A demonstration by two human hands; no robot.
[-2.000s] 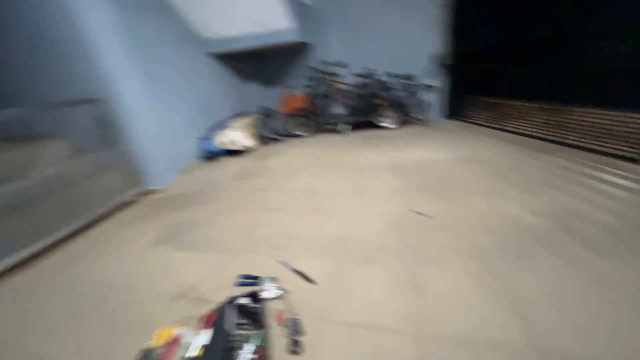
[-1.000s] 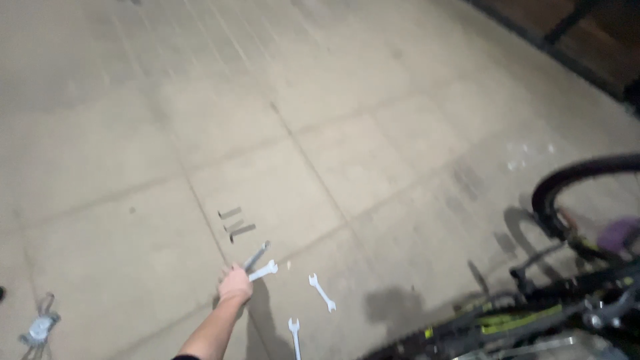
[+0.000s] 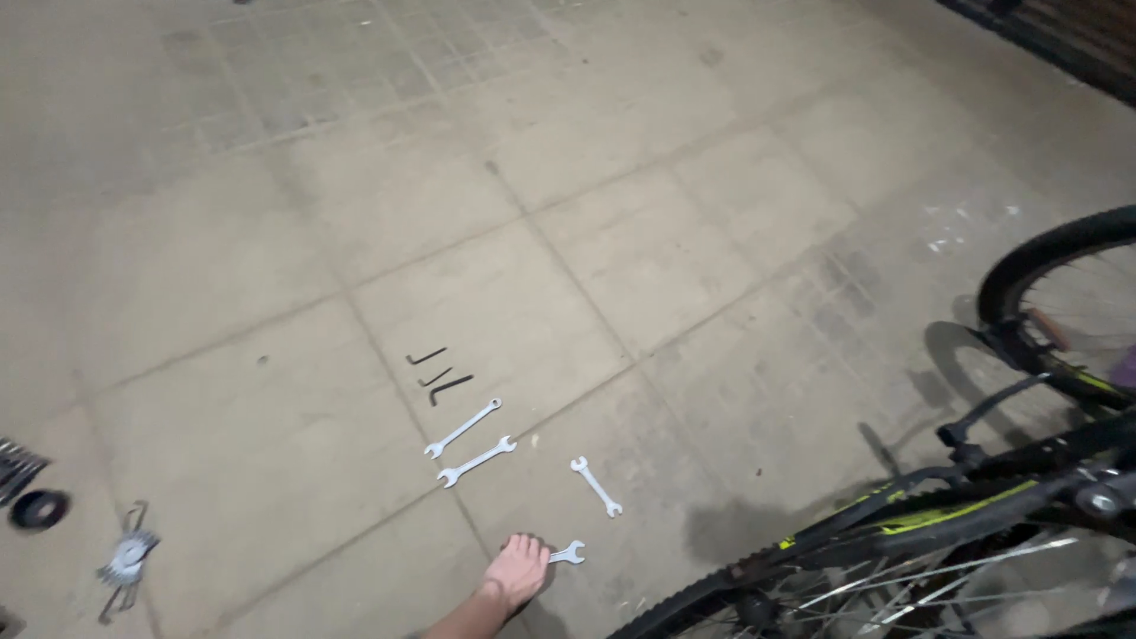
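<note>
My left hand (image 3: 519, 572) is low in the view, just below the centre, closed around an open-end wrench (image 3: 568, 553) whose jaw sticks out to the right. Up and to the left, a combination wrench (image 3: 463, 429) and a double open-end wrench (image 3: 477, 462) lie roughly parallel on the floor. Another double open-end wrench (image 3: 596, 487) rests above and to the right of the hand. Beyond the parallel pair are several dark hex keys (image 3: 452, 388). My right hand is out of view.
A bicycle lies or stands at the lower right, with its tyre (image 3: 674, 608) near the hand and another wheel (image 3: 1003, 275) farther up. At the left are a multi-armed metal tool (image 3: 129, 556), a black ring-shaped object (image 3: 40, 510) and a set of dark tools (image 3: 18, 466).
My left hand has left the combination wrench and its neighbour, now side by side, and has taken hold of the lower wrench. The view swung earlier from the wider room down to the floor.
</note>
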